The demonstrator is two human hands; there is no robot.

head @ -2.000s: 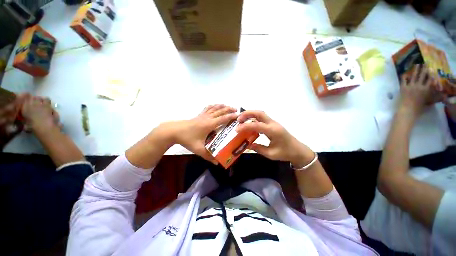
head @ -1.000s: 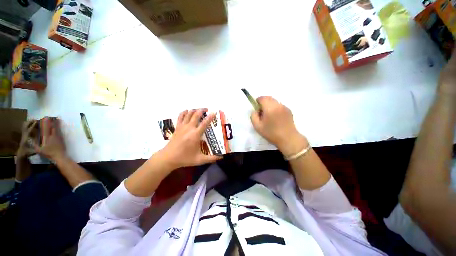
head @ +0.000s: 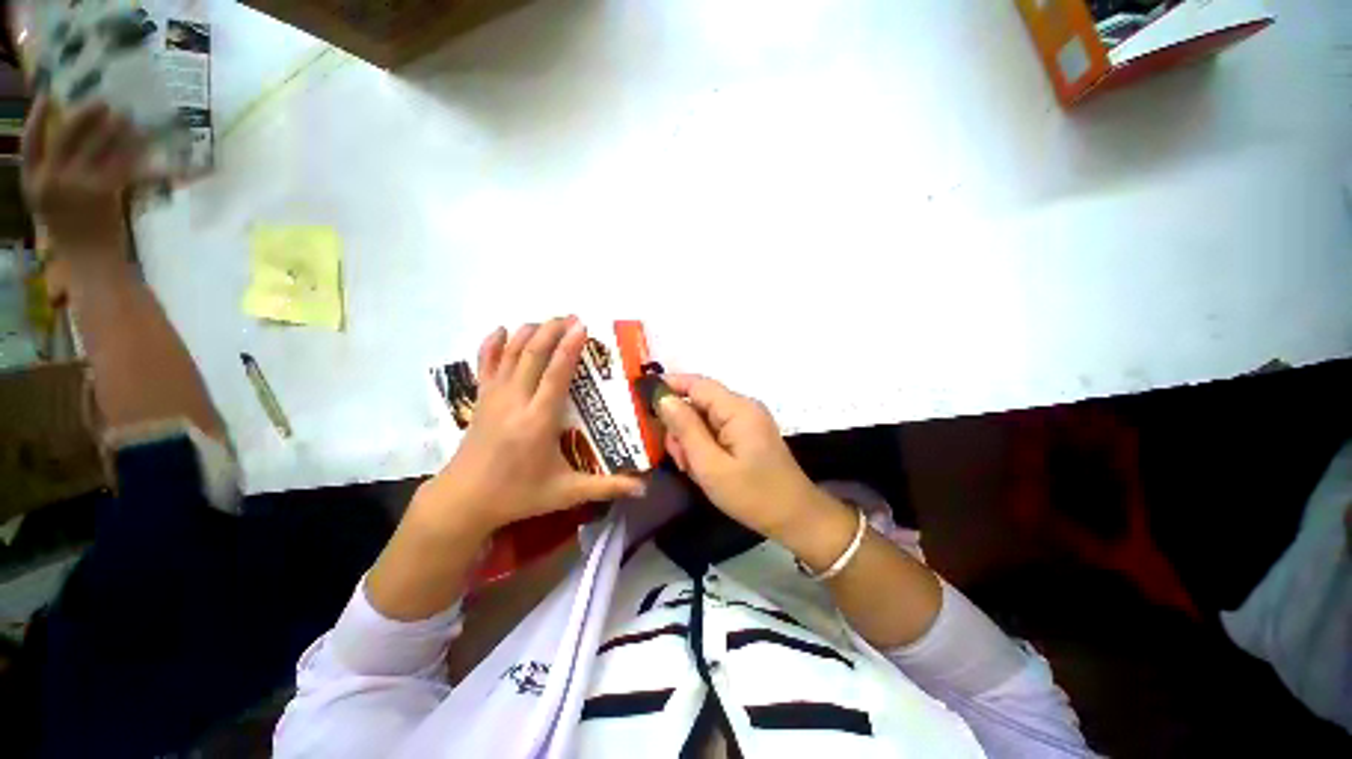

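Note:
An orange, white and black retail box (head: pixel 605 408) lies at the table's front edge. My left hand (head: pixel 519 423) is spread over it and presses it down, with the thumb along its near side. My right hand (head: pixel 727 448) is closed around a utility knife (head: pixel 654 389); only a dark end shows, at the orange end of the box. Most of the knife's handle is hidden in my fist.
A second slim knife (head: pixel 266 395) and a yellow paper (head: pixel 295 276) lie to the left. A carton (head: pixel 389 27) stands at the back, another retail box (head: pixel 1082 57) at back right. A neighbour's arm (head: pixel 141 319) reaches across the far left, holding a blurred box (head: pixel 111 89).
My right hand has moved left with the knife, onto the box's orange end. The view has shifted. The left neighbour's arm has reached forward to a box.

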